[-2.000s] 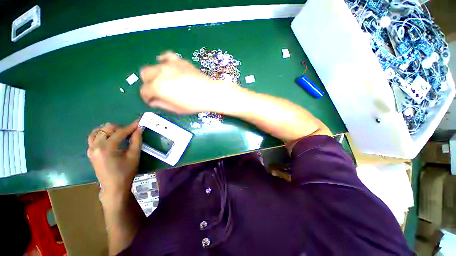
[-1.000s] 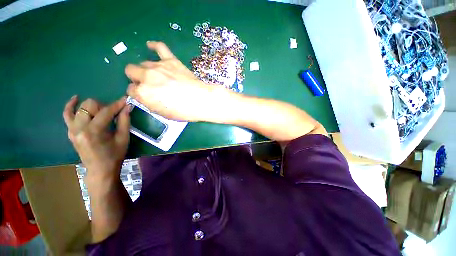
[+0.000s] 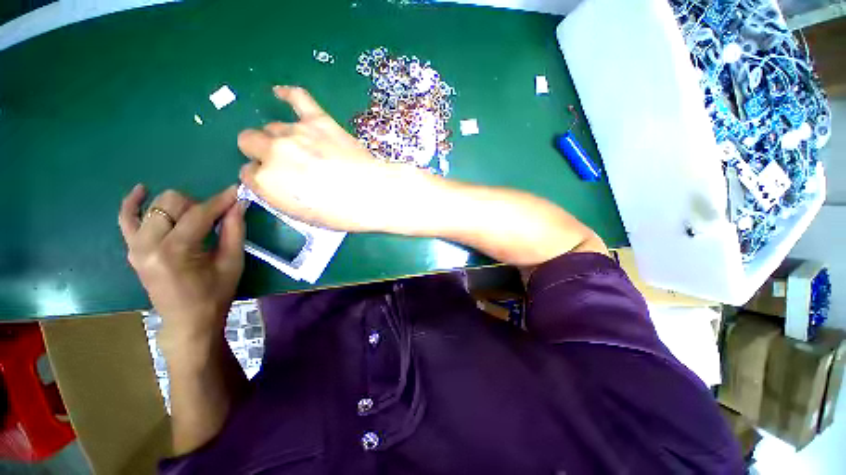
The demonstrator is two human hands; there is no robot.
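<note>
A white front housing (image 3: 320,252) with a large rectangular opening lies tilted on the green surface near its front edge. My left hand (image 3: 185,237) grips its left end between thumb and forefinger. My right hand (image 3: 301,167) lies over the housing's upper edge, its fingertips at the upper left corner by my left fingers. The fingertips are partly hidden, so I cannot tell whether they hold a small part. A loose heap of tiny shiny metal contacts (image 3: 403,111) lies beyond my right forearm.
A foam box (image 3: 640,139) full of wired circuit boards (image 3: 761,121) stands at right, a blue cylinder (image 3: 578,156) beside it. Small white squares (image 3: 223,96) lie scattered on the green surface. A carton (image 3: 107,390) of grey-white pieces is below the front edge, a red stool (image 3: 28,399) at lower left.
Since the first frame my right hand has come down onto the housing's upper edge from above it. The view has shifted. Over the last second the hands have hardly moved.
</note>
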